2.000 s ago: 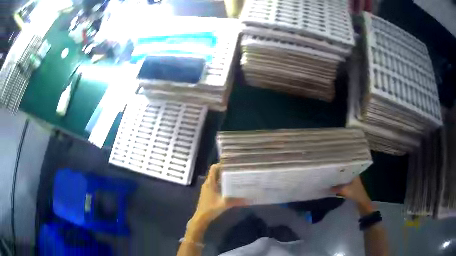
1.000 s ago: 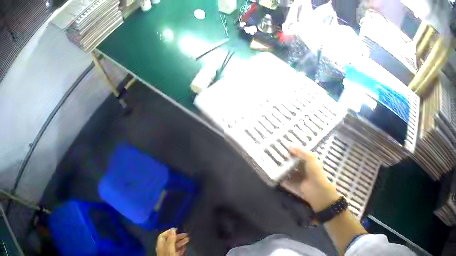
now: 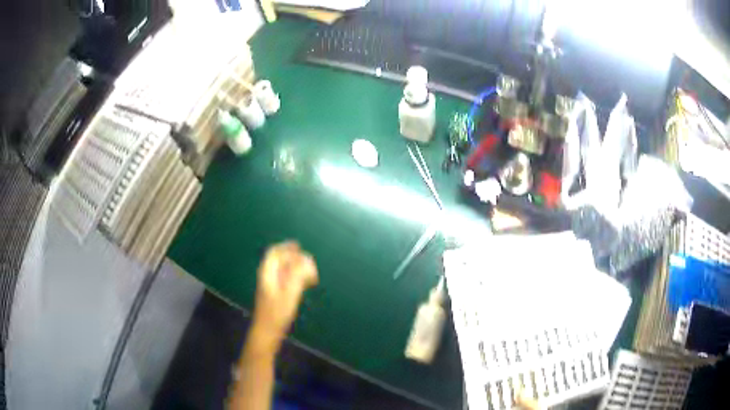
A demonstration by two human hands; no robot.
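Observation:
A stack of white slotted trays (image 3: pixel 532 292) lies on the green mat at the lower right, its far part washed out by glare. The fingertips of my right hand (image 3: pixel 527 400) show blurred on its near edge; the rest of that hand is cut off by the frame. My left hand (image 3: pixel 284 272) is blurred above the mat, left of the trays, its fingers curled in with nothing visible in them. A small translucent bottle with a narrow tip (image 3: pixel 427 327) lies between my left hand and the trays.
A tall tray stack (image 3: pixel 148 188) stands at the left beside small lidded pots (image 3: pixel 234 133). Tweezers (image 3: pixel 425 176), a pump bottle (image 3: pixel 417 114), a keyboard (image 3: pixel 352 48) and cluttered tools (image 3: pixel 516 172) lie farther back. A blue packet (image 3: pixel 704 284) and phone (image 3: pixel 708 329) are at the right.
The view has swung left along the bench. My left hand has risen from the bottom of the picture to above the mat. The white trays now lie farther onto the mat, beside the bottle.

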